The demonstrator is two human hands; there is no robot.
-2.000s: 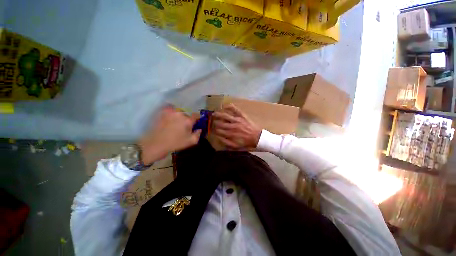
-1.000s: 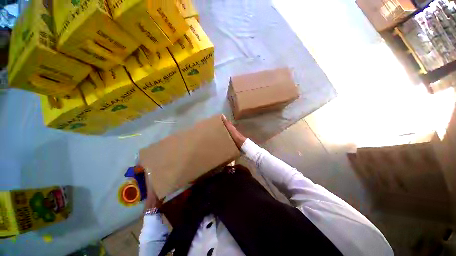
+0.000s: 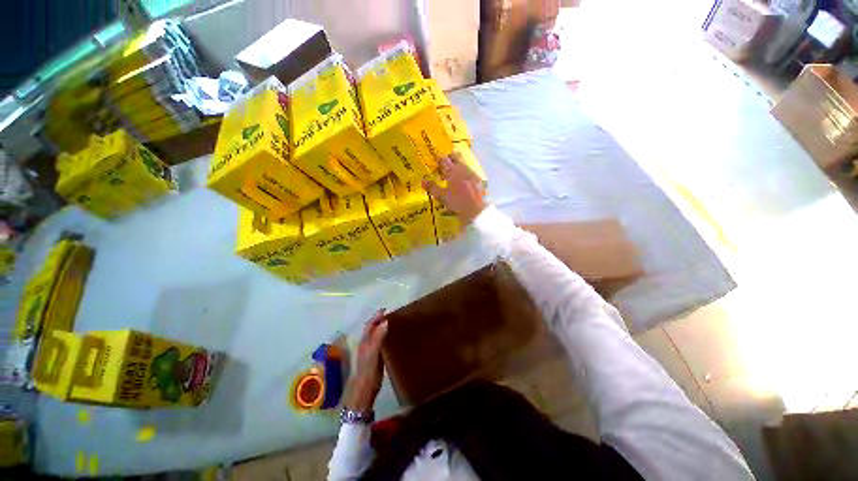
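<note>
A brown shipping carton (image 3: pixel 452 329) lies against my dark vest at the table edge, partly hidden by my right forearm. My left hand (image 3: pixel 369 362) is upright against its left side and holds it. My right hand (image 3: pixel 458 188) reaches across to the right end of the stacked yellow gift boxes (image 3: pixel 329 127). Its fingers touch a yellow box near the top; whether they grip it is unclear. The tape dispenser (image 3: pixel 320 383), blue with an orange ring, lies on the table left of my left hand.
Another brown carton (image 3: pixel 597 249) lies beyond my right forearm. A single yellow box (image 3: pixel 136 368) lies at the left on the pale blue table cover (image 3: pixel 235 301). More yellow boxes (image 3: pixel 113 174) and a white-topped carton (image 3: pixel 282 49) are farther back. An open carton (image 3: pixel 818 108) is at far right.
The view has swung left and up. My right hand has let go of the carton and moved forward to the yellow stack. My left hand stays at the carton; the dispenser remains on the table.
</note>
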